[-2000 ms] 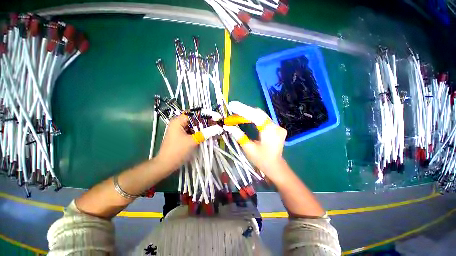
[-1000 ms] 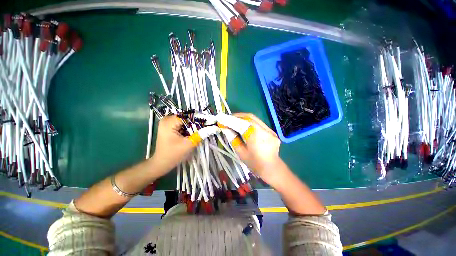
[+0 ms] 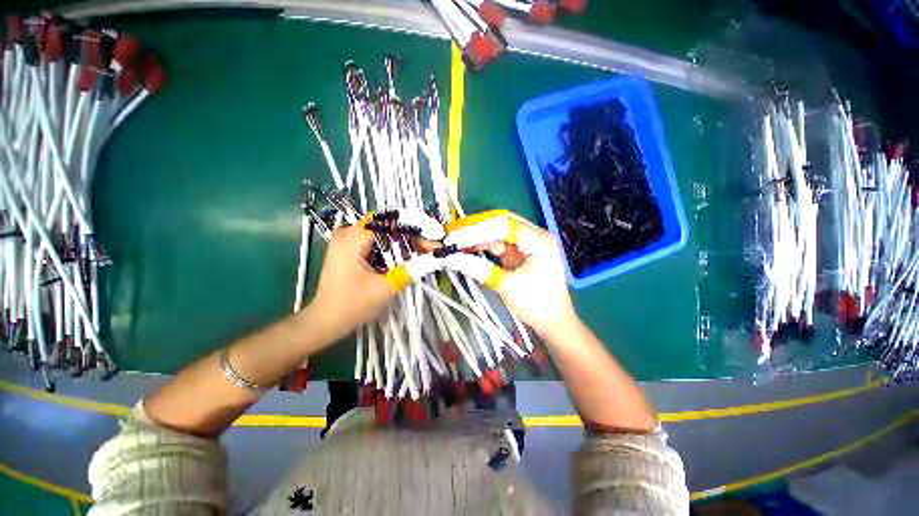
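Note:
My left hand (image 3: 348, 277), with white and yellow finger coverings, is closed around dark cable ends (image 3: 386, 228) above the centre bundle of white cable assemblies (image 3: 395, 166). My right hand (image 3: 529, 272), also with covered fingertips, meets it from the right. Its thumb and fingers pinch a small black part (image 3: 453, 249) at the left fingertips. The fingers hide how the part and cable end meet. Red end pieces (image 3: 414, 409) of the bundle point towards me. A blue bin (image 3: 677, 217) holds many small black parts (image 3: 605, 186), right of the bundle.
Other cable bundles lie at the left (image 3: 50, 191), at the far side (image 3: 482, 40) and on clear plastic at the right (image 3: 791, 227). A yellow tape line (image 3: 456, 111) runs behind the centre bundle. A pale edge strip (image 3: 595, 62) crosses the far side of the mat.
My right fingers have shifted and spread a little around the small black part, which now shows between the fingertips. My left hand has stayed nearly in place.

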